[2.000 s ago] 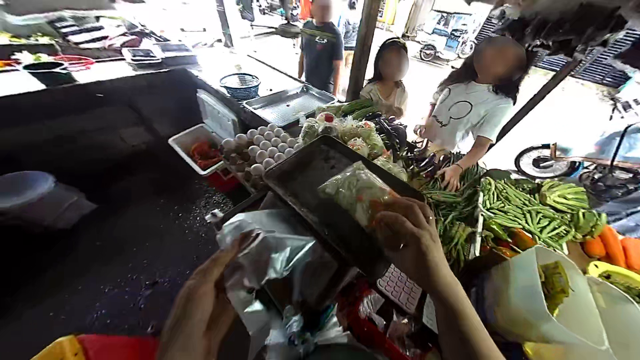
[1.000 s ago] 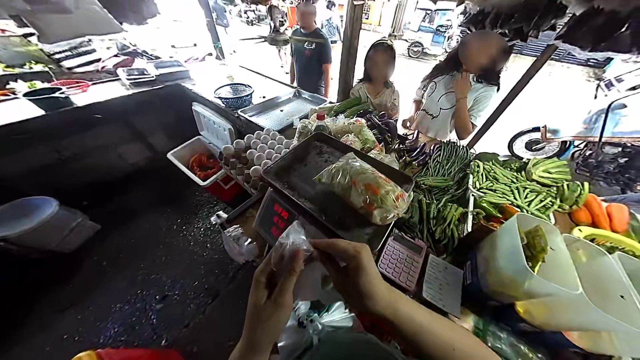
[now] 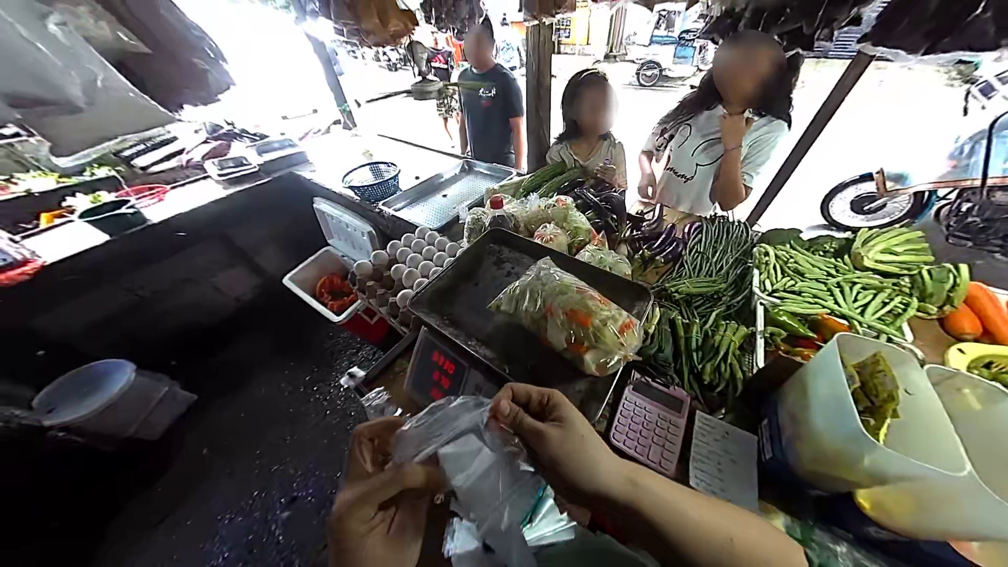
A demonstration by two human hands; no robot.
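Note:
Between my two hands is a thin clear plastic bag (image 3: 480, 465). My left hand (image 3: 386, 492) pinches one side of its rim, and my right hand (image 3: 551, 433) pinches the other side with thumb and finger. Just beyond them, a dark metal tray (image 3: 472, 303) rests on a digital scale (image 3: 437, 378) with a lit red display. On the tray's right part lies a clear plastic bag of cut vegetables (image 3: 571, 315), with green and orange pieces. A pink calculator (image 3: 650, 421) is right of my right hand, beside a sheet with writing (image 3: 723, 459).
Eggs (image 3: 409, 260) in trays and a red-and-white cooler (image 3: 339, 295) stand at the left. Long beans (image 3: 713, 260), green beans (image 3: 835, 291) and eggplants (image 3: 661, 244) lie at the right, near white plastic containers (image 3: 890, 425). Several people stand beyond the produce.
Two seconds ago my right hand was on the bag of vegetables; that hand has let go and come down to the thin plastic bag, which both hands now hold. The vegetables remain on the tray.

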